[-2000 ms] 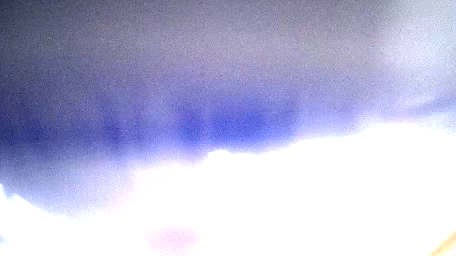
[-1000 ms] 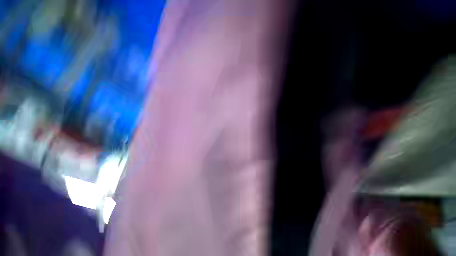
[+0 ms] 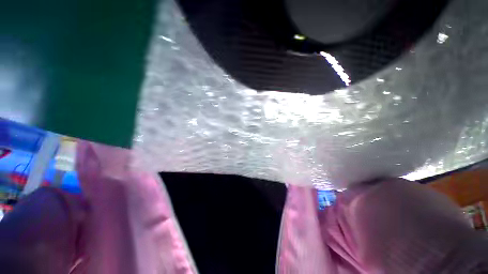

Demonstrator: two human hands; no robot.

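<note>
The silvery bubble-wrap mat point(image 3: 214, 118) fills the middle and right of the view. A large dark curved thing with a fine ribbed texture point(image 3: 257, 59) covers the top centre, very close to the camera and cut off by the top edge; I cannot tell what it is. It has a greyish round middle and a bright glint. Neither my left hand nor my right hand can be seen.
Green bench surface point(image 3: 101, 69) lies at upper left. My pink smock point(image 3: 150, 219) hangs open over black clothing point(image 3: 230, 219) below the mat. A pink sleeve point(image 3: 406, 225) is at lower right. Blurred blue floor and an orange surface point(image 3: 460, 184) show at the sides.
The view has swung from a blurred close look at pink cloth to the mat and green bench. The blurred hand-like shape at lower right is gone from view.
</note>
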